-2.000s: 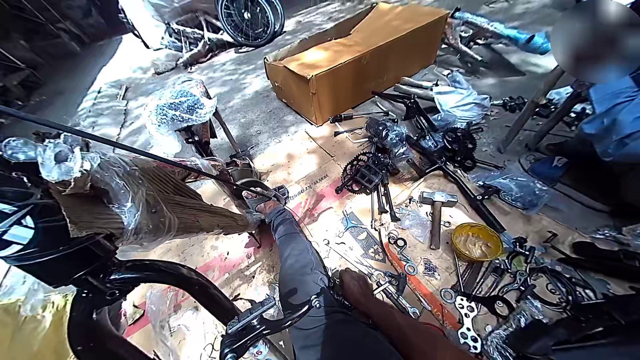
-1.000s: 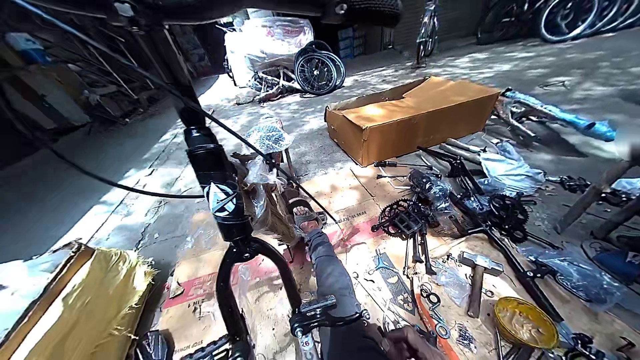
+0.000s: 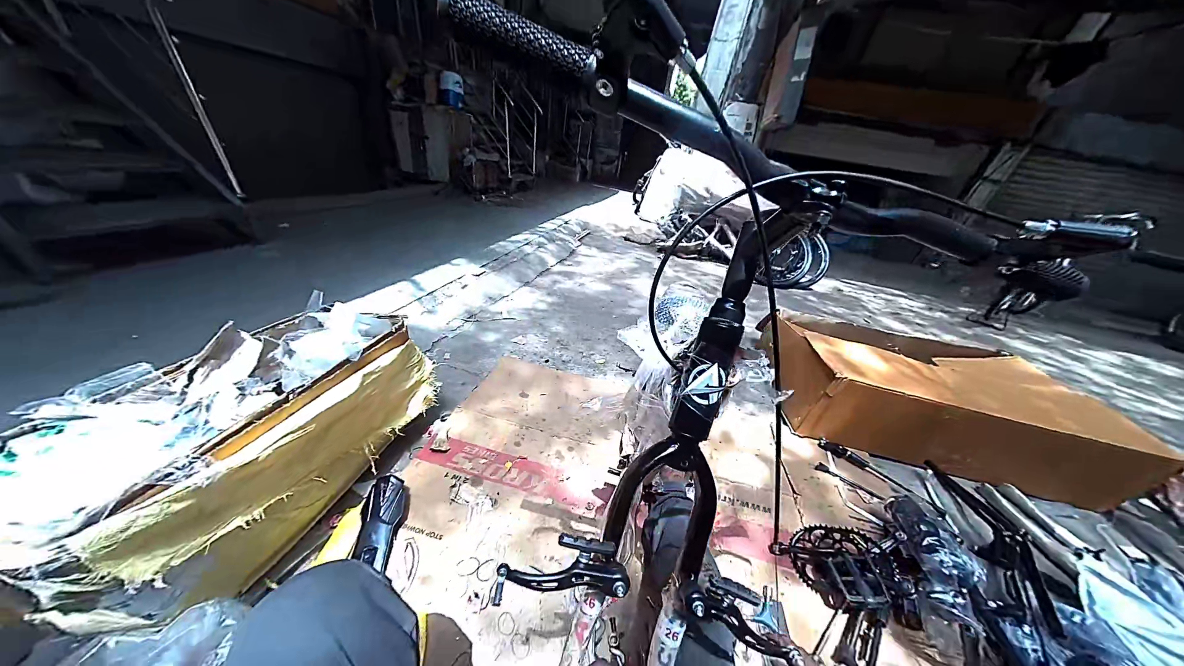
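A black bicycle fork [image 3: 698,462] stands upright before me, its head tube bearing a white emblem. Above it are the stem and handlebar [image 3: 694,125], with a textured grip [image 3: 523,37] and looping black cables. Brake arms [image 3: 578,575] are mounted on both fork legs. My left hand is not in view. At the bottom edge, by the end of the right-side brake arm [image 3: 740,624], a small brownish sliver may be my right hand; its fingers cannot be made out. My trousered knee [image 3: 319,615] shows at the lower left.
Flattened cardboard [image 3: 518,407] covers the ground. A torn box [image 3: 305,444] full of plastic wrap lies left, and a long open carton [image 3: 962,425] right. A crankset [image 3: 837,564] and other bicycle parts lie lower right. Wrapped goods and wheels [image 3: 795,259] stand behind.
The view has swung up and left. The fork has come to stand nearer the middle. The hand seen low in both earlier frames has dropped almost or wholly out of sight.
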